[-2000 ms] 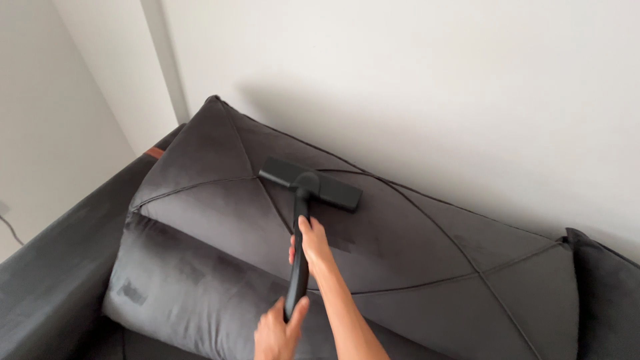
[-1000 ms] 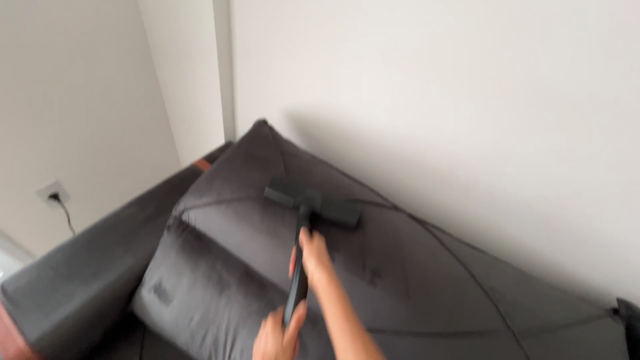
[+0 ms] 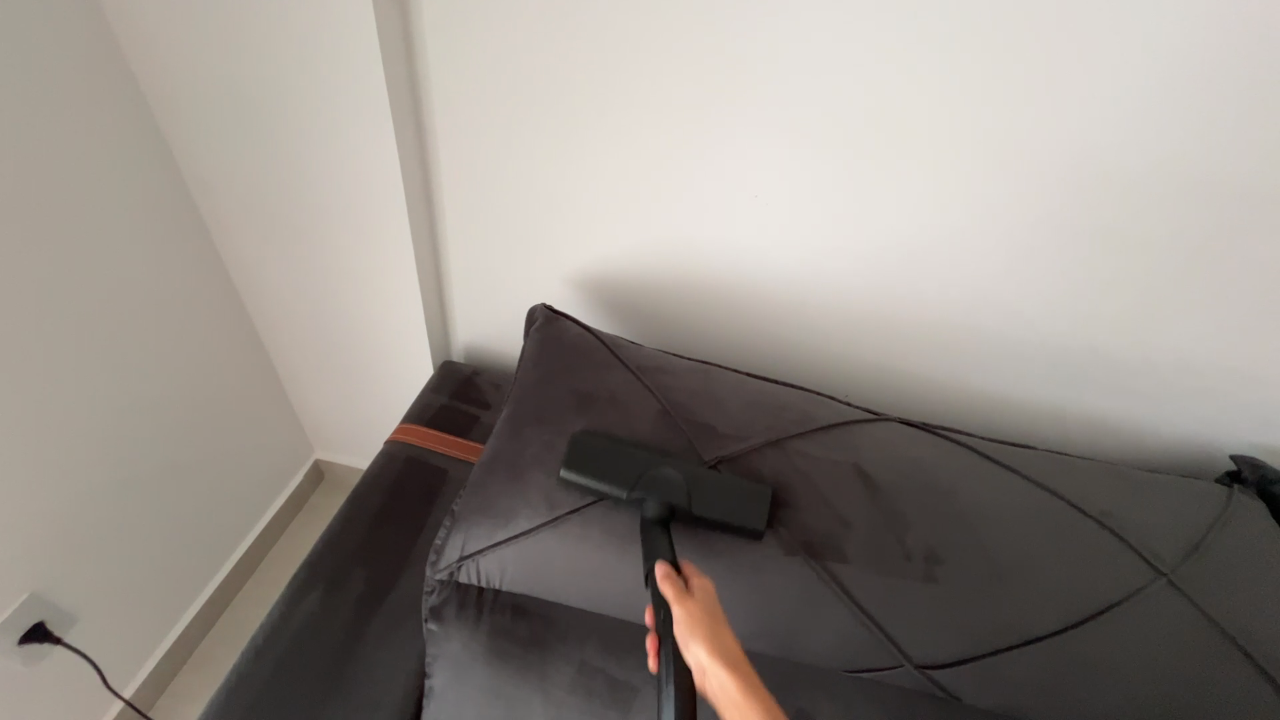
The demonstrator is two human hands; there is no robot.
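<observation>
My right hand (image 3: 700, 630) grips the black tube (image 3: 675, 680) of a vacuum cleaner near its head. The wide black floor nozzle (image 3: 665, 485) lies against the upper left part of a dark grey velvety back cushion (image 3: 960, 530) with crossed piping seams. Darker brushed patches show in the fabric to the right of the nozzle. My left hand is out of view, as is the lower end of the tube.
Left of the cushion runs the sofa's dark armrest (image 3: 340, 570) with a brown strap (image 3: 437, 441). A pale wall (image 3: 850, 180) stands behind. At lower left, a black plug (image 3: 38, 634) with a cable sits in a wall socket; a skirting board (image 3: 230, 580) edges the floor.
The nozzle has moved toward the left end of the cushion, with my right hand still on the tube. My left hand, on the tube before, has left the view. The view has shifted left.
</observation>
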